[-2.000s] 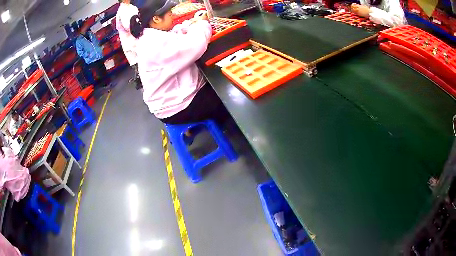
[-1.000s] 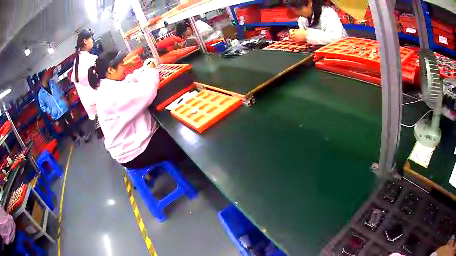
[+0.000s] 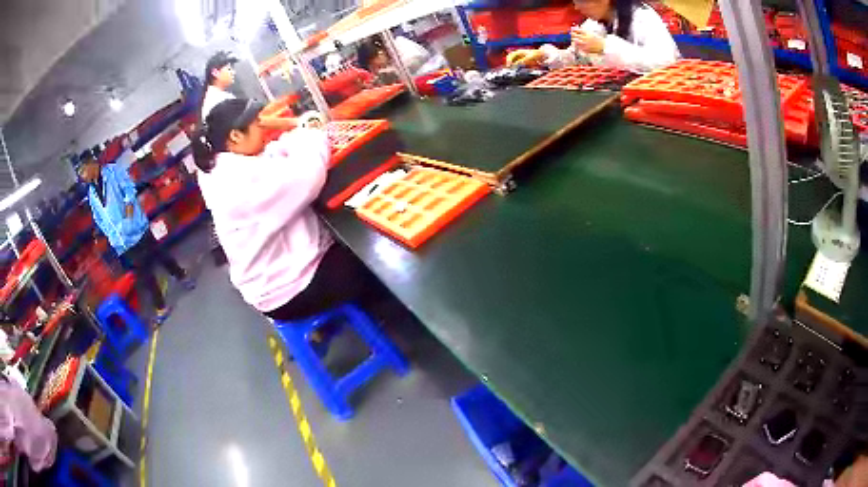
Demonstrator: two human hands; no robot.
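A dark foam tray point(image 3: 685, 436) lies at the bottom right, cut off by the picture's edges. Its square pockets hold several small black watch units point(image 3: 780, 425), some with glossy faces. A bit of skin, seemingly my left hand point(image 3: 850, 477), shows over the tray at the bottom right corner; its fingers and any hold are cut off. A scrap of pink sleeve shows at the bottom edge to its left. My right hand is not in view.
A metal upright point(image 3: 764, 181) and a pale green fan point(image 3: 838, 181) stand behind the tray. Orange trays point(image 3: 424, 204) lie on the green bench point(image 3: 571, 285). A person in pink sits left on a blue stool point(image 3: 343, 366); a blue bin point(image 3: 500, 438) is under the edge.
The view has swung right and then slightly back left. The foam tray and fan have come into view since the oldest frame. The standing person in blue has changed stance.
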